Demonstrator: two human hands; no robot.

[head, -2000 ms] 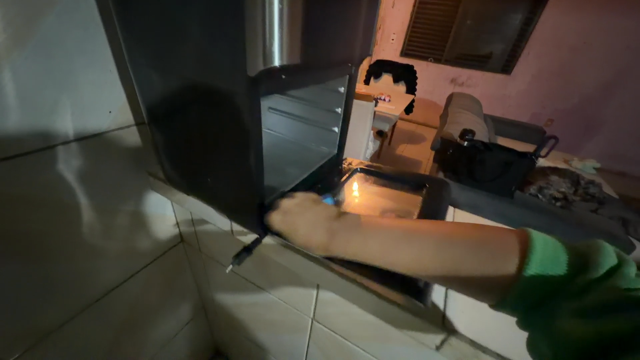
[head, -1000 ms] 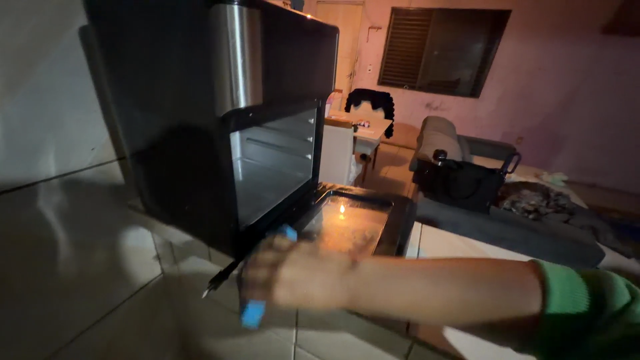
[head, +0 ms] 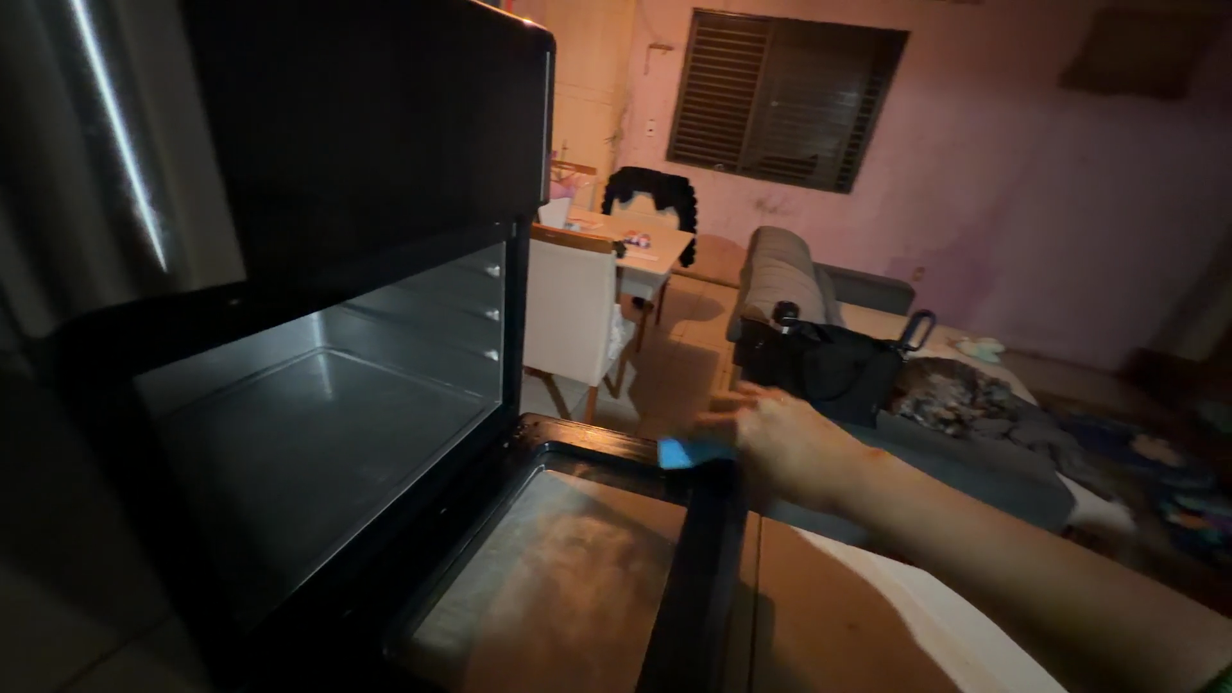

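Observation:
My right hand, blurred, is at the outer far corner of the lowered oven door. Its fingers hold a blue sponge or cloth, partly hidden by the hand, over the door's dark frame. A glass pane lies inside that frame, with smears and a warm reflection. Left of the door stands a black countertop oven, its lit cavity visible and bare of racks. My left hand is out of view.
Pale tiles lie right of the door. Beyond the oven stand a white chair and a dining table. A grey sofa holds a black bag and crumpled fabric. A shuttered window is in the back wall.
My right hand, with the blue item, has moved from the door's hinge side near the oven to its outer far corner. The view has shifted closer to the oven.

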